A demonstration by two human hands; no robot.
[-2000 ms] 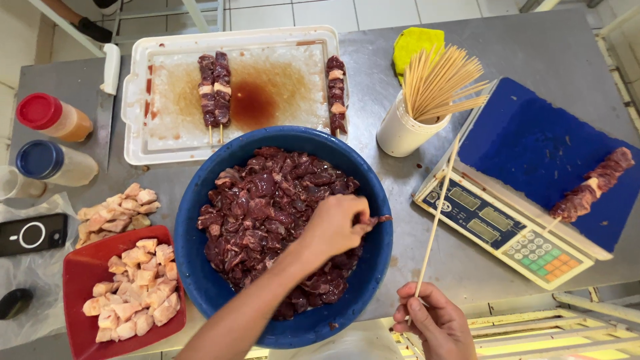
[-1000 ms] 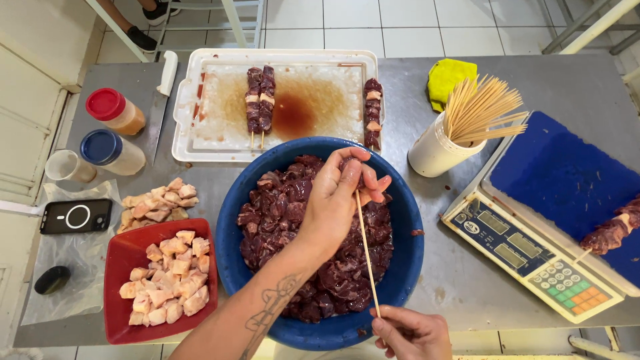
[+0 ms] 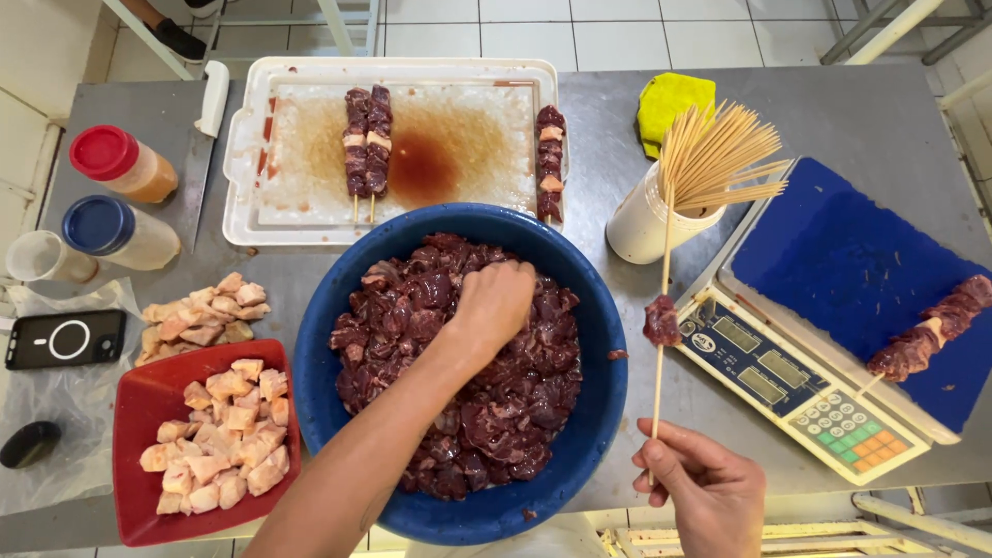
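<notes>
My left hand [image 3: 497, 298] reaches into a blue plastic basin [image 3: 304, 372] of dark red meat pieces [image 3: 504, 418]; its fingers are curled down and their tips are hidden, so I cannot tell whether it grips a piece. To the right of the basin, my right hand [image 3: 686, 473] pinches the lower end of an upright wooden skewer [image 3: 658, 387]. One meat chunk [image 3: 662, 321] is threaded partway along that skewer. Pale fat cubes [image 3: 225, 434] fill a red bowl [image 3: 128, 418]. Two loaded skewers [image 3: 367, 143] lie on a white tray [image 3: 267, 74], and another loaded skewer [image 3: 550, 163] rests along its right edge.
A white container [image 3: 643, 221] of bare skewers stands beside a yellow cloth [image 3: 673, 108]. At right, a digital scale [image 3: 852, 225] carries a loaded skewer [image 3: 930, 329]. Left are a knife [image 3: 211, 101], lidded jars [image 3: 124, 167], more pale pieces [image 3: 205, 310] and a phone [image 3: 66, 339].
My left hand has moved from the skewer's upper end down into the meat. A meat chunk now shows on the skewer, which was bare two seconds ago. My right hand still holds its lower end.
</notes>
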